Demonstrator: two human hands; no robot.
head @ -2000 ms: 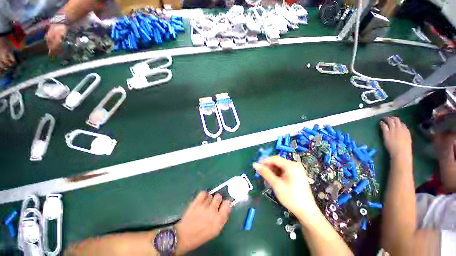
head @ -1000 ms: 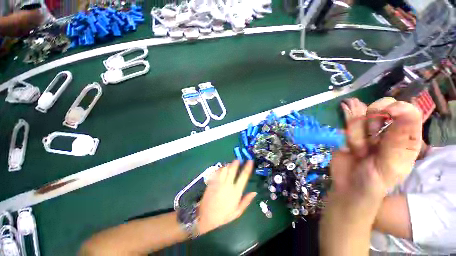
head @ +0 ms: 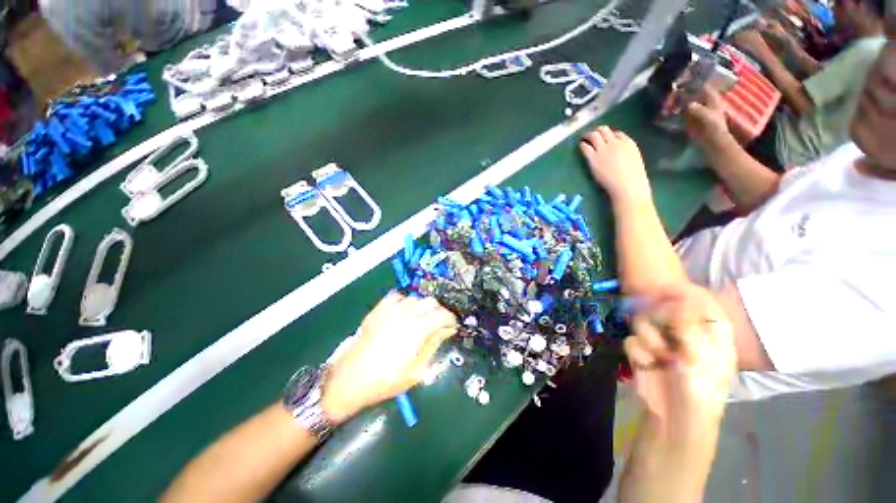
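Note:
My left hand (head: 385, 346), with a metal watch on the wrist, lies low over the worktop at the pile's near-left edge. Its fingers are curled and bits of white show beside it; what is under it is hidden. My right hand (head: 683, 344) is raised right of the pile, blurred, with its fingers closed around a blurred blue battery cell (head: 631, 305). The pile of battery-and-board sets (head: 511, 236) has blue cells, grey parts and small white discs. A loose blue cell (head: 407, 410) lies just below my left hand.
Two loaded housings (head: 332, 208) lie side by side on the green belt. Empty white housings (head: 103, 354) lie at left. A white housing heap (head: 280, 49) and blue cells (head: 88, 128) are across the belt. Another person's arm (head: 639, 216) reaches beside the pile at right.
The view has swung right. My right hand has moved down from its raised place near the camera, still with a blue cell. My left hand's spread fingers have curled in beside the pile.

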